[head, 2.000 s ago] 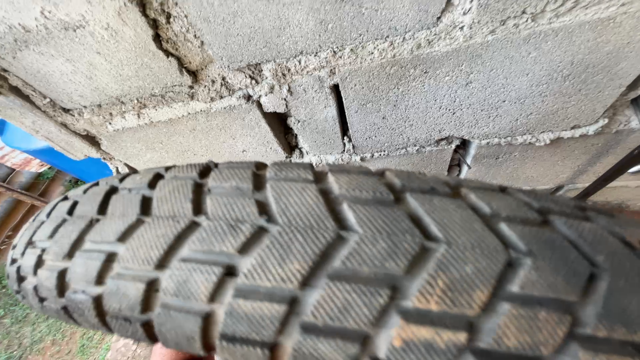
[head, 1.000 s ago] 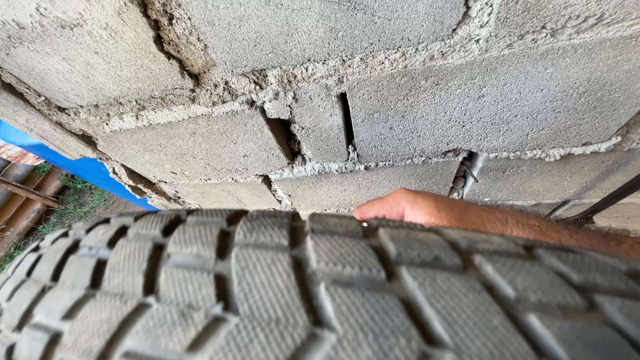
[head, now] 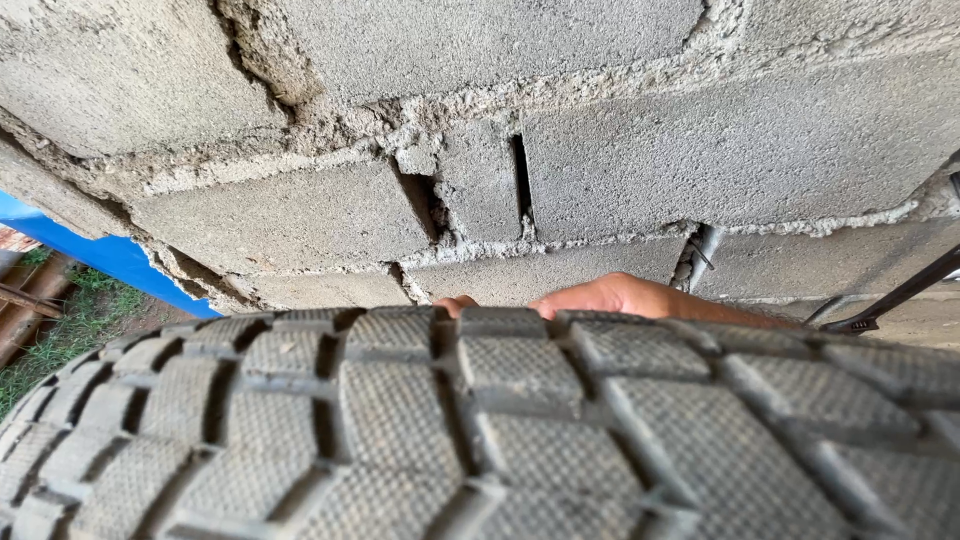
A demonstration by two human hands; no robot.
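Note:
A black rubber tyre with a blocky, worn tread fills the lower part of the head view. Behind its far upper edge is my right hand, the forearm running off to the right. The back of the hand and thumb area show; the tyre hides the other fingers, so their grip cannot be told. Just left of it, a small bit of a fingertip pokes above the tread. Whether it belongs to my left hand or my right cannot be told. Nothing else of my left hand shows.
A concrete block wall with rough mortar and open gaps stands close behind the tyre. A dark metal rod slants at the right. At the left are a blue sheet, rusty metal pipes and grass.
My right hand, absent two seconds ago, came into view behind the tyre and remains there. The small fingertip left of it now shows. The tyre sits lower in view than at first.

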